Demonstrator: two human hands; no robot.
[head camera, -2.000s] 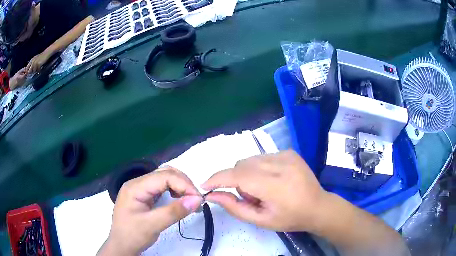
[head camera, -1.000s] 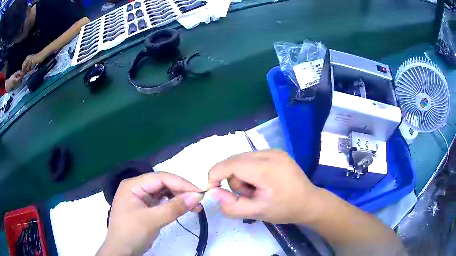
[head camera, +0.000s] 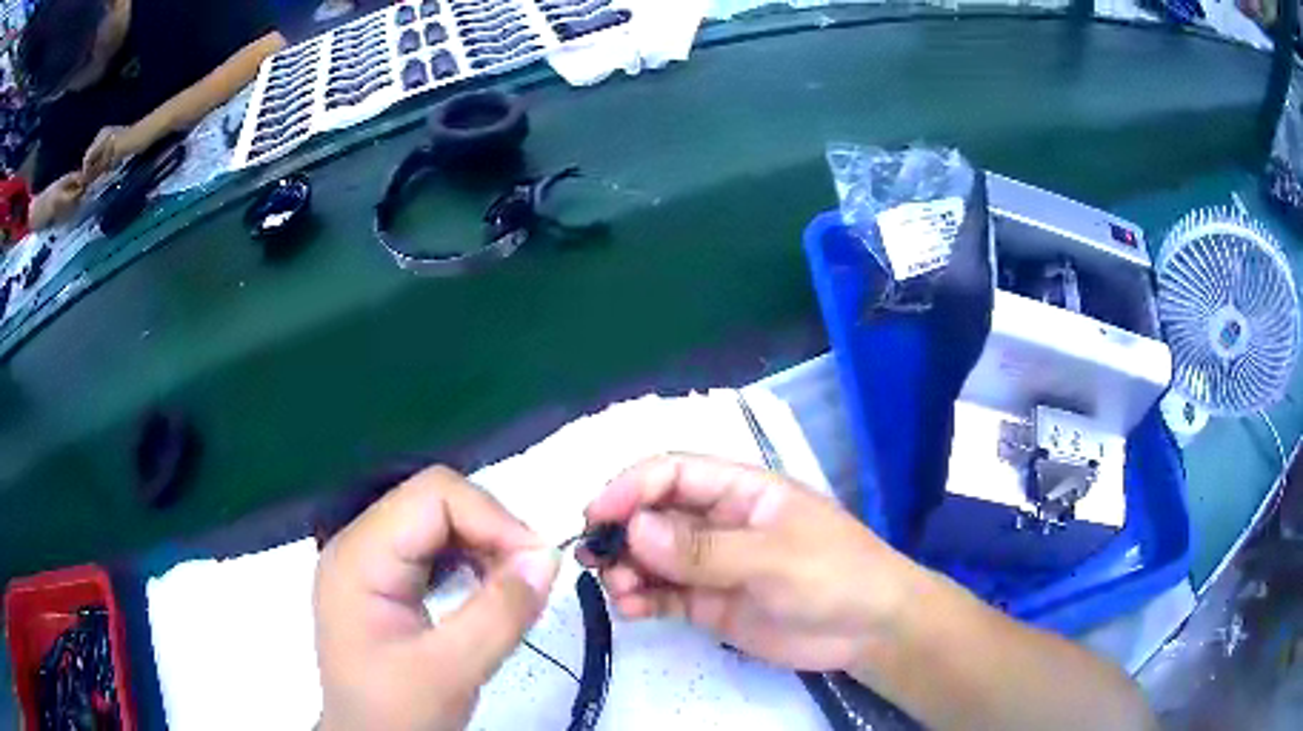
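My left hand (head camera: 429, 600) pinches a thin wire between thumb and index finger, left of centre. My right hand (head camera: 729, 557) holds a small black plastic part (head camera: 605, 541) at its fingertips, close to the left fingertips. A thin wire end shows between the two hands. A black curved headband strip (head camera: 592, 650) hangs below the hands over the white mat (head camera: 236, 636). A dark thin wire (head camera: 549, 657) runs beside the strip. The strip's upper end is hidden by the fingers.
A blue tray (head camera: 875, 393) with a screw feeder (head camera: 1057, 343) and clear bag (head camera: 915, 214) stands right, beside a white fan (head camera: 1226, 314). A red tray (head camera: 32, 643) is lower left. Part-built headphones (head camera: 443, 261) lie on the green belt (head camera: 686, 257). Another person's arm (head camera: 215, 100) is upper left.
The black part now shows at my right fingertips, and my right hand has turned, its fingers more curled. My left hand still pinches. The whole view has shifted slightly.
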